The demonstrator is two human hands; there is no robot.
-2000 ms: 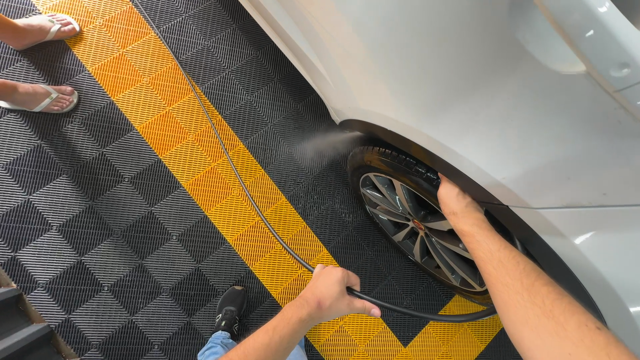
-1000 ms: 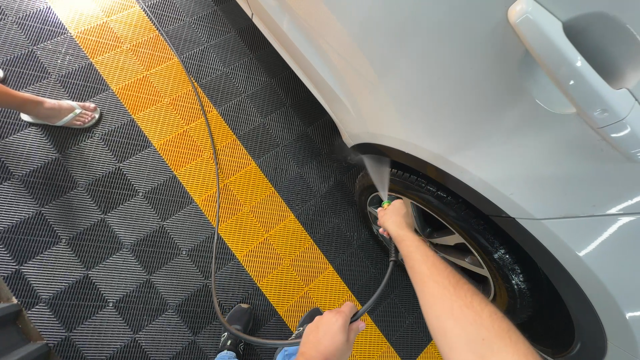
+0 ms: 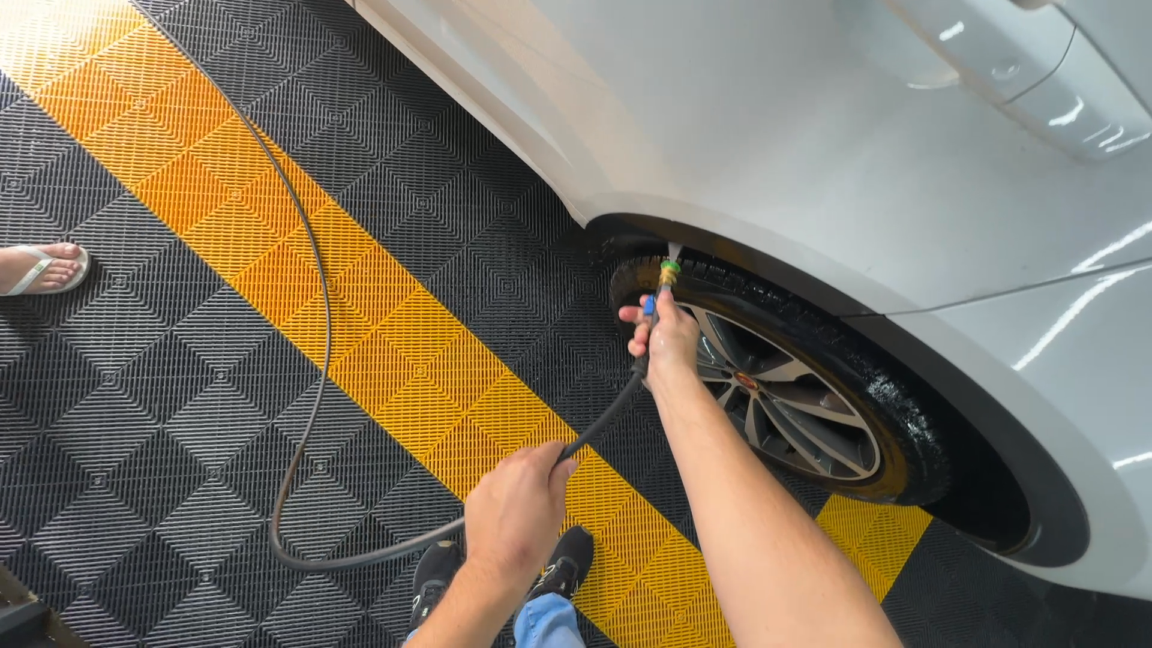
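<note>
My right hand (image 3: pixel 668 335) grips a short spray gun (image 3: pixel 668 274) with a green and brass tip and a blue part. Its tip points up into the wheel arch (image 3: pixel 765 256), and a short white spray comes off it above the tyre (image 3: pixel 900 414). Below and to the left, my left hand (image 3: pixel 517 508) is closed around the dark hose (image 3: pixel 310 409), which runs up to the gun and loops back over the floor. Beside my right forearm is the alloy wheel rim (image 3: pixel 796 396), and the tyre shows wet, whitish patches.
The pale car body (image 3: pixel 720 117) with a door handle (image 3: pixel 1017 54) fills the upper right. Yellow floor tiles (image 3: pixel 418 369) cross the dark ones. Another person's foot in a flip-flop (image 3: pixel 49 270) is at the left edge; my black shoes (image 3: pixel 567 562) are below. A dark object (image 3: pixel 22 621) occupies the lower left corner.
My right hand, at the far side of the tyre two seconds ago, is now in front of the wheel's left part with the spray gun in plain sight. The spray looks shorter than before.
</note>
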